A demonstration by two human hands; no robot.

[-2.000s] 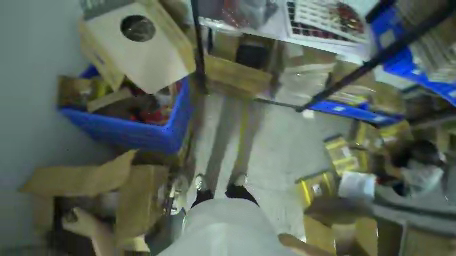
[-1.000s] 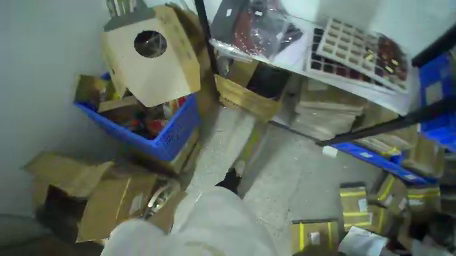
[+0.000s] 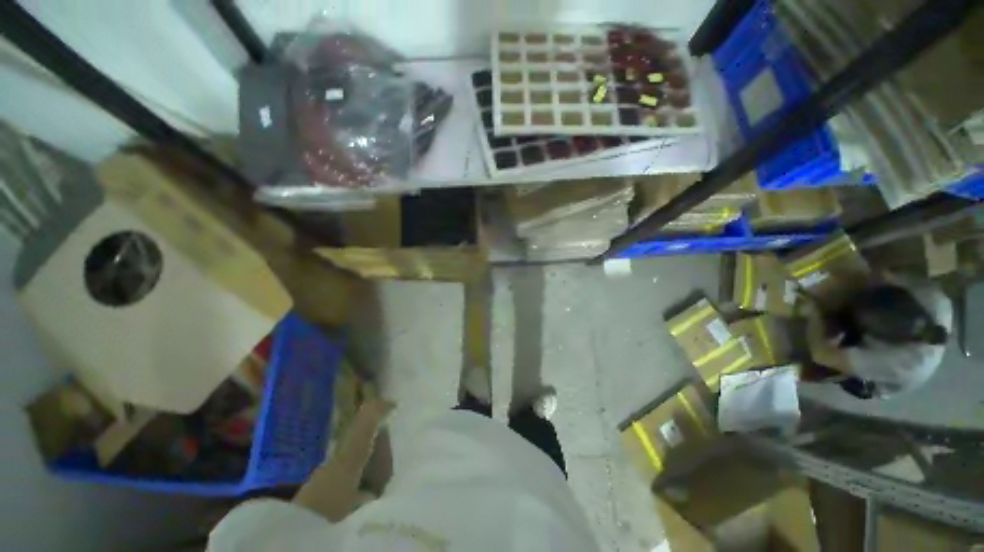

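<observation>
My left hand (image 3: 367, 418) is small and blurred beside the blue slatted crate, at the lower left; its fingers are unclear and no held object shows. My right hand is not in view. The slatted crate (image 3: 297, 399) holds mixed pieces, with a cardboard piece with a round hole (image 3: 178, 334) above it. On the white shelf (image 3: 453, 162) ahead lie a clear plastic bag of dark red and black parts (image 3: 351, 119) and white compartment trays (image 3: 545, 86), overlapping, with small dark red pieces.
Taped cartons (image 3: 707, 343) lie on the floor at right. A crouching person (image 3: 901, 350) is beside them, near white paper (image 3: 759, 401). An open cardboard box (image 3: 745, 501) stands lower right. Black rack posts (image 3: 745, 162) cross the view. Blue bins (image 3: 793, 151) stand at right.
The view has swung left and tilted, so the shelf sits more centrally. My left hand, inside the open box two seconds ago, is now out beside the crate. The crouching person shows more fully than a second ago.
</observation>
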